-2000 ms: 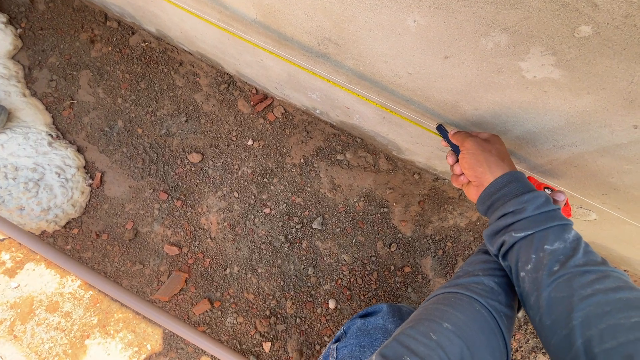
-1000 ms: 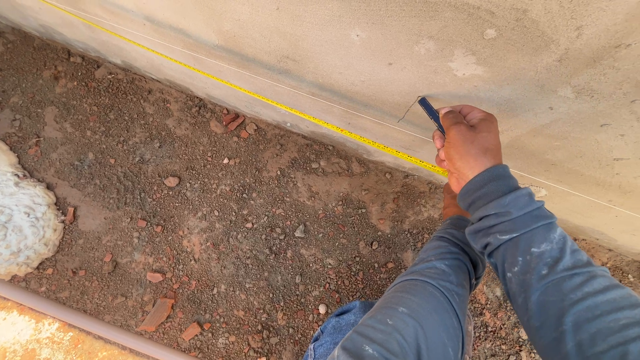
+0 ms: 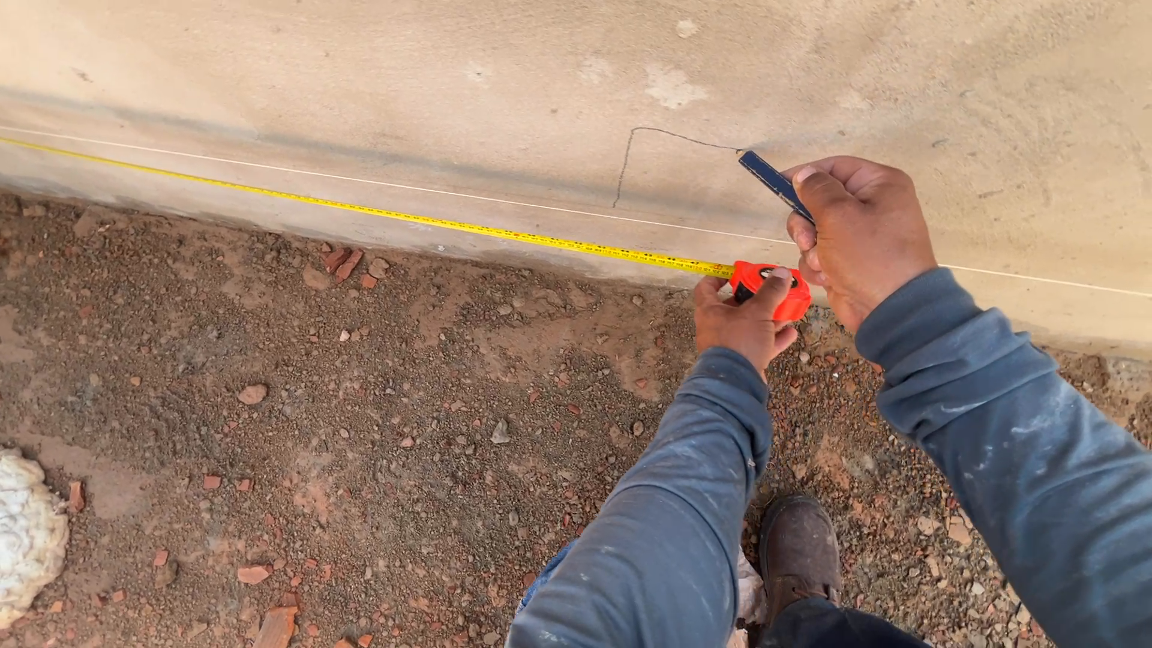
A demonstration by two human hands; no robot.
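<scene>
My right hand (image 3: 859, 234) grips a dark blue carpenter's pencil (image 3: 776, 184), its tip touching the plastered wall (image 3: 504, 117) at the end of a drawn dark line (image 3: 679, 137). That line rises from near the string, bends, and runs right to the tip. Lower down, my left hand (image 3: 742, 319) is closed around a red tape measure case (image 3: 772, 290). From the case the yellow tape blade (image 3: 486, 230) extends left along the wall, past the frame's edge. A thin pale string line (image 3: 432, 189) crosses the wall just above the blade and passes behind my right hand.
Dirt and gravel ground (image 3: 405, 450) meets the wall's foot. Broken brick pieces (image 3: 342, 263) lie near the wall, and another brick piece (image 3: 276, 627) lies at the bottom. A whitish hardened lump (image 3: 27, 535) sits at the left edge. My brown boot (image 3: 799, 549) stands on the gravel.
A second ago only a short upright stroke showed on the wall; now the line continues rightward. My right hand has moved right with the pencil, and the tape case has come into sight below it.
</scene>
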